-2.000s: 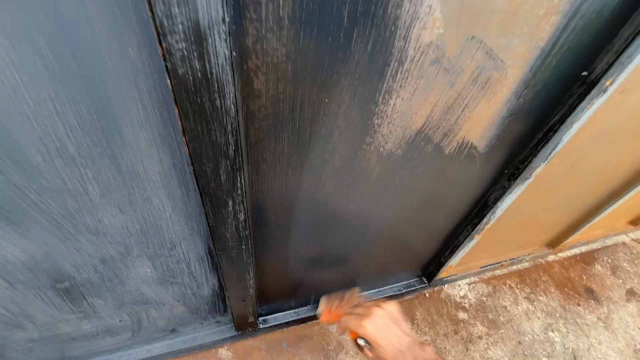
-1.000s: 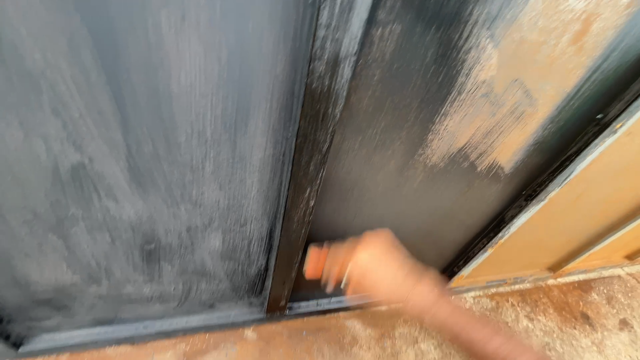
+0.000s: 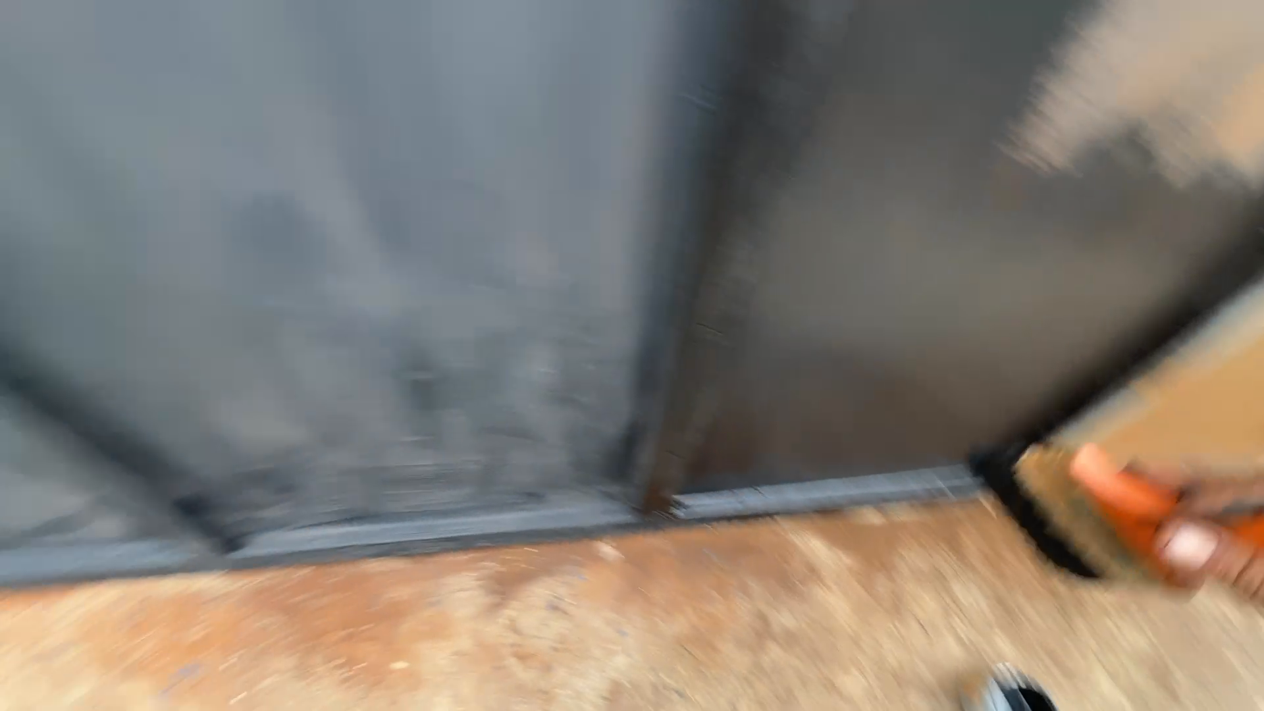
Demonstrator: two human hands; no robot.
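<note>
My right hand point(image 3: 1210, 538), at the right edge, grips the orange handle of a paintbrush point(image 3: 1066, 509). Black paint coats the ends of its pale bristles, which lie near the lower right corner of the dark-painted panel point(image 3: 849, 365). A dark upright bar point(image 3: 701, 257) divides that panel from a wider grey-black panel point(image 3: 395, 276) on the left. Bare tan surface point(image 3: 1175, 89) shows at the top right, with a ragged paint edge. My left hand is out of view. The frame is blurred by motion.
The bottom rail point(image 3: 444, 528) of the panels runs just above rough reddish-tan ground point(image 3: 543, 622). Part of a container-like object point(image 3: 1012, 689) with a dark opening shows at the bottom edge. An unpainted tan section point(image 3: 1185, 395) lies beyond the right-hand frame bar.
My right hand has moved with the brush from the foot of the dark panel to the right, beyond its lower corner. The view has shifted left and down, bringing more ground into sight.
</note>
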